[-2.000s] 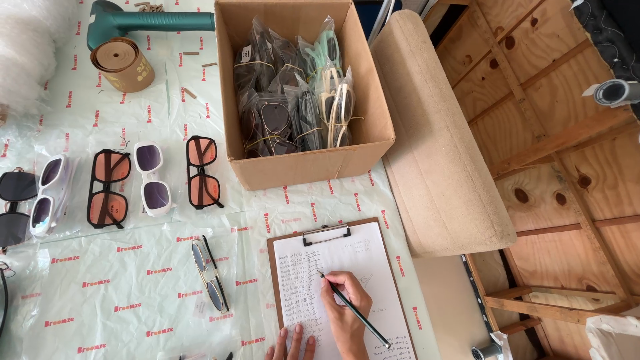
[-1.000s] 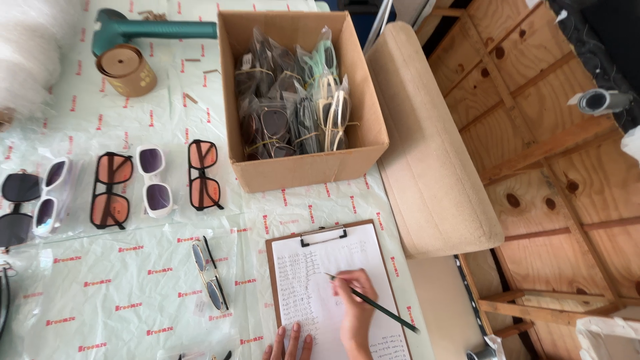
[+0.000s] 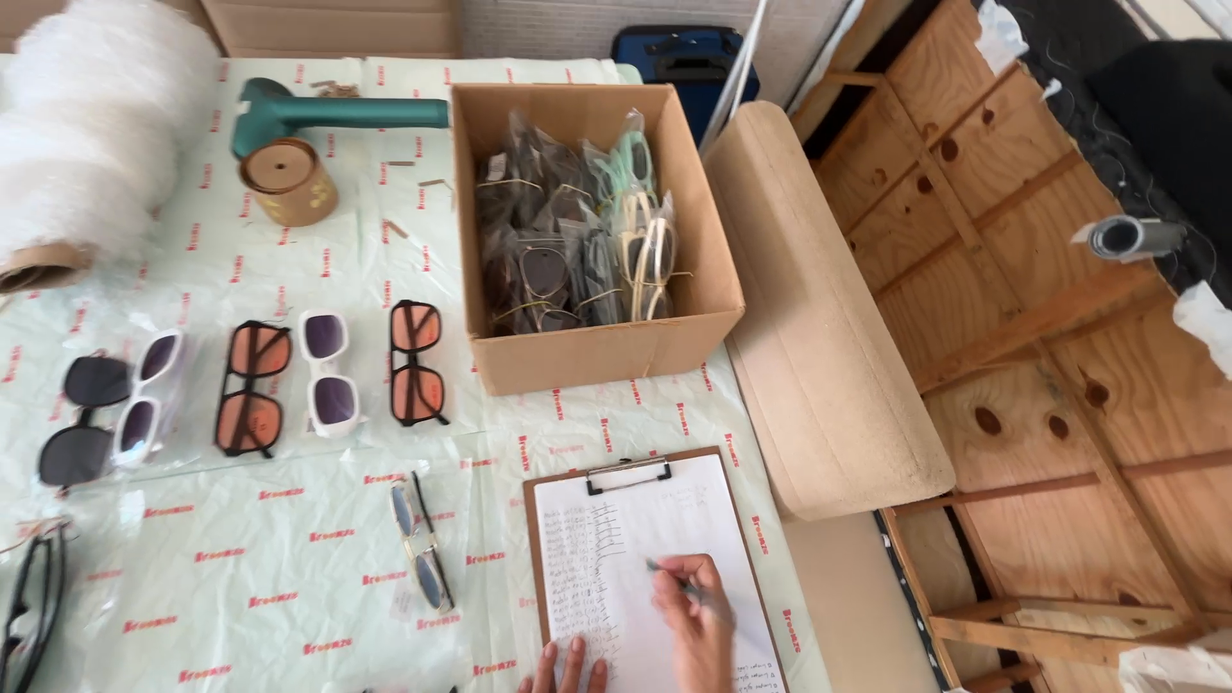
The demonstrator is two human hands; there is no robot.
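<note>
My right hand (image 3: 695,616) holds a dark pencil or pen (image 3: 681,580), its tip over a handwritten sheet (image 3: 640,539) clipped to a brown clipboard (image 3: 729,491). The fingers of my left hand (image 3: 568,669) rest spread on the sheet's lower left part. Left of the clipboard lies a pair of sunglasses with blue-grey lenses (image 3: 421,544). Above the clipboard stands an open cardboard box (image 3: 606,356) with bagged, banded sunglasses (image 3: 544,274). A row of sunglasses with black frames and orange lenses (image 3: 252,390) and white frames (image 3: 330,373) lies farther left.
A green tape dispenser or similar tool (image 3: 366,113) and a roll of brown tape (image 3: 289,183) lie behind the sunglasses. Bubble wrap (image 3: 96,125) fills the back left. A beige cushion (image 3: 837,318) borders the box at right, beside a wooden frame (image 3: 1049,337). Printed sheeting (image 3: 318,568) covers the table.
My right hand has shifted on the sheet, and the pen, which pointed down to the right, now appears blurred. My left hand stays at the sheet's lower left.
</note>
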